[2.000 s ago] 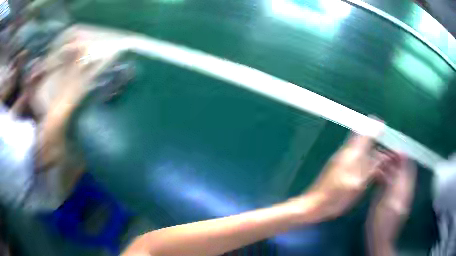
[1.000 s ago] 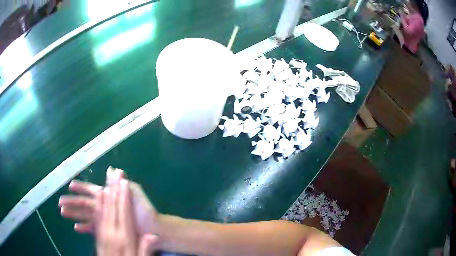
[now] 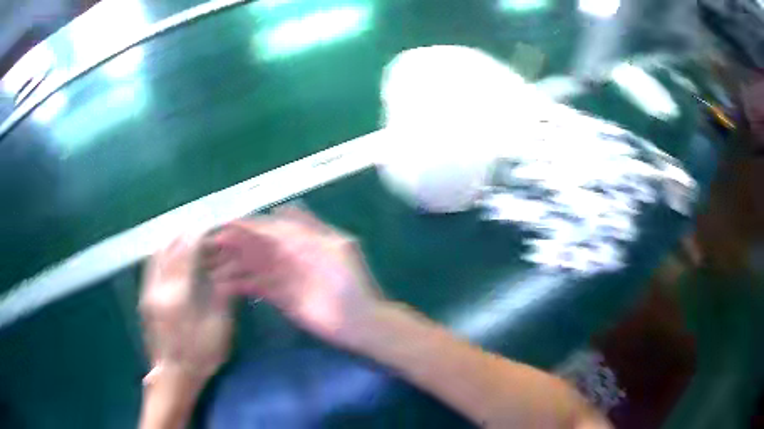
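Note:
My left hand (image 3: 186, 310) is upright at the lower left, over the green table (image 3: 352, 205). My right hand (image 3: 306, 268) reaches in from the lower right, and its fingers meet or overlap those of my left hand. Both hands are blurred, and I cannot tell if anything small is between them. A large white tub (image 3: 440, 126) stands right of and beyond my hands. A heap of white impellers (image 3: 578, 197) lies beside it on the right, also blurred.
A pale strip (image 3: 243, 197) runs along the table behind my hands. A crumpled whitish bag (image 3: 677, 186) lies right of the heap. A flat white disc (image 3: 645, 90) lies beyond. More white pieces (image 3: 599, 377) show low at the right, below the table edge.
The view has swung from another stretch of table with another person's arms to the tub and heap. Since one second ago, my hands have gone from palms together to bent fingers meeting.

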